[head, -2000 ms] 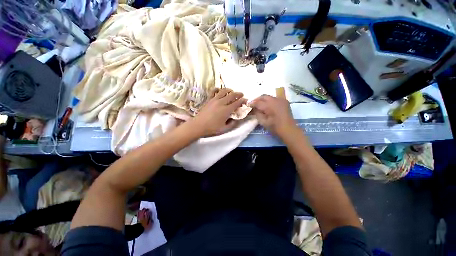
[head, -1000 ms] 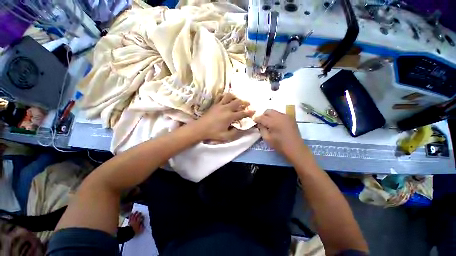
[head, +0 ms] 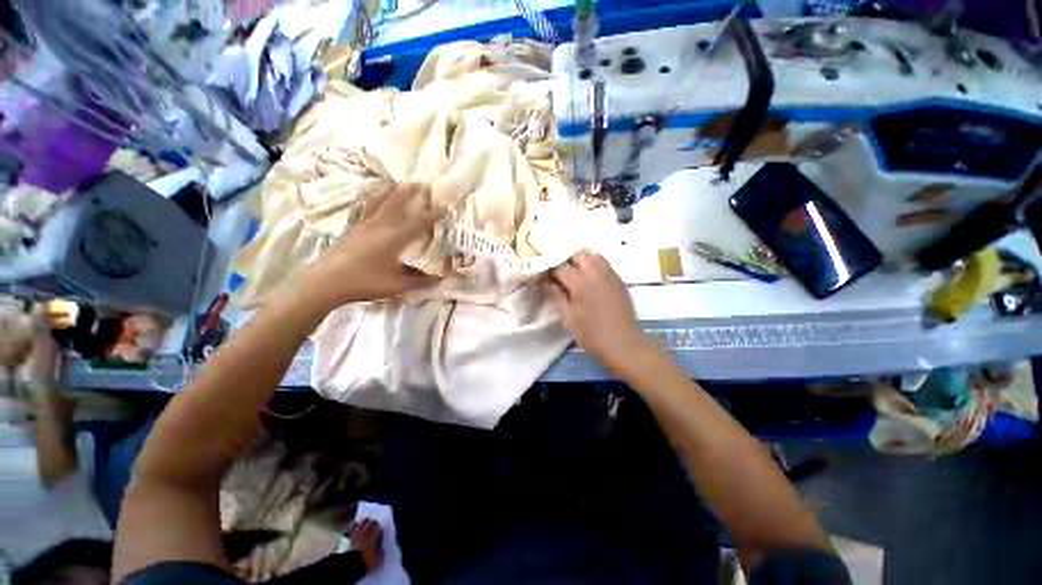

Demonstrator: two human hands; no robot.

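The cream garment lies heaped left of the needle, and its paler plain part hangs over the table's front edge. A gathered seam runs between my hands. My left hand grips the cloth at the left end of this seam. My right hand pinches the cloth edge in front of the presser foot. The sewing machine stands beyond, its lamp glaring on the bed. Whether the cloth is under the foot is hidden by the glare.
A smartphone and thread snips lie on the bed at right, with a yellow item farther right. A grey box with a fan stands at left. Scraps hang below right. Another person's hand shows at lower left.
My left hand has moved left and up with the cloth, away from my right hand. The gathered seam between them is now spread out. The camera view has shifted too.
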